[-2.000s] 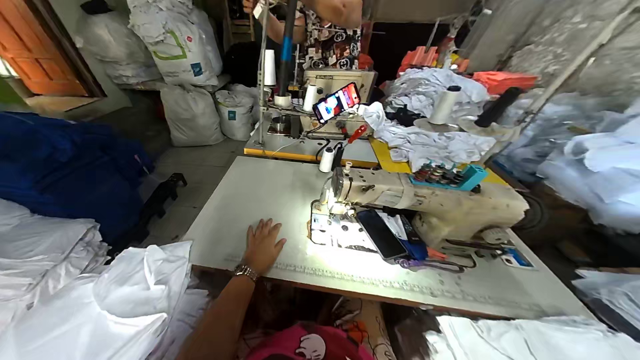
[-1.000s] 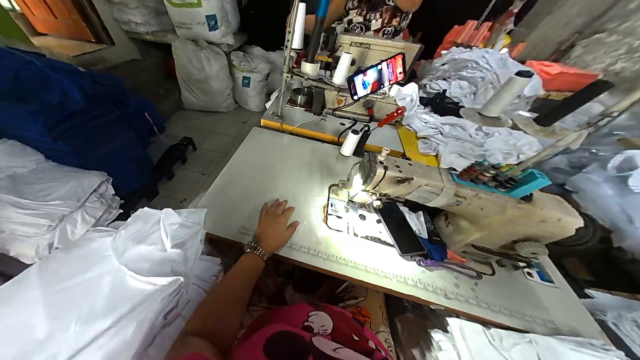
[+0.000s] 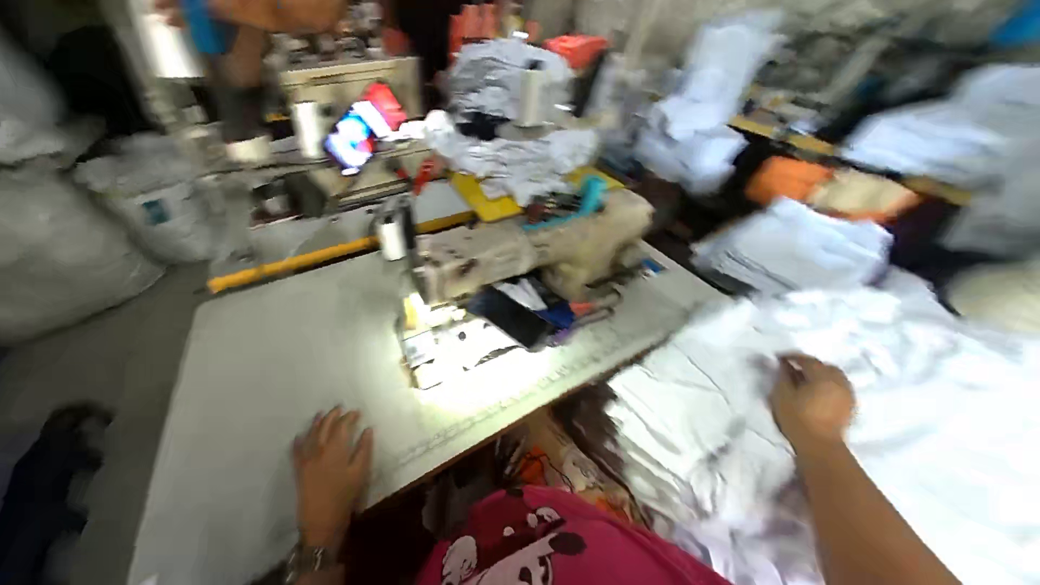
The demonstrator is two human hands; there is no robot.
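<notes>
My left hand (image 3: pixel 331 467) lies flat on the pale sewing table (image 3: pixel 244 390), fingers spread, a metal watch at the wrist, holding nothing. To its right stands the sewing machine (image 3: pixel 520 244), its lamp lighting the needle plate. A dark phone (image 3: pixel 512 315) lies beside the machine head, with small cloth pieces around it. My right hand (image 3: pixel 812 398) is over the pile of white fabric (image 3: pixel 918 406) at the right, fingers curled at the cloth; blur hides whether they grip it.
Behind the machine, a second sewing table with a yellow edge (image 3: pixel 301 264) holds a lit phone (image 3: pixel 364 128), thread cones and heaped white cloth (image 3: pixel 528 154). Another person's arm (image 3: pixel 280 12) is at the top. White sacks (image 3: pixel 65 236) stand at the left.
The view has swung to the right. My right hand, not seen in the earlier frames, is now at the white fabric. My left hand remains on the table.
</notes>
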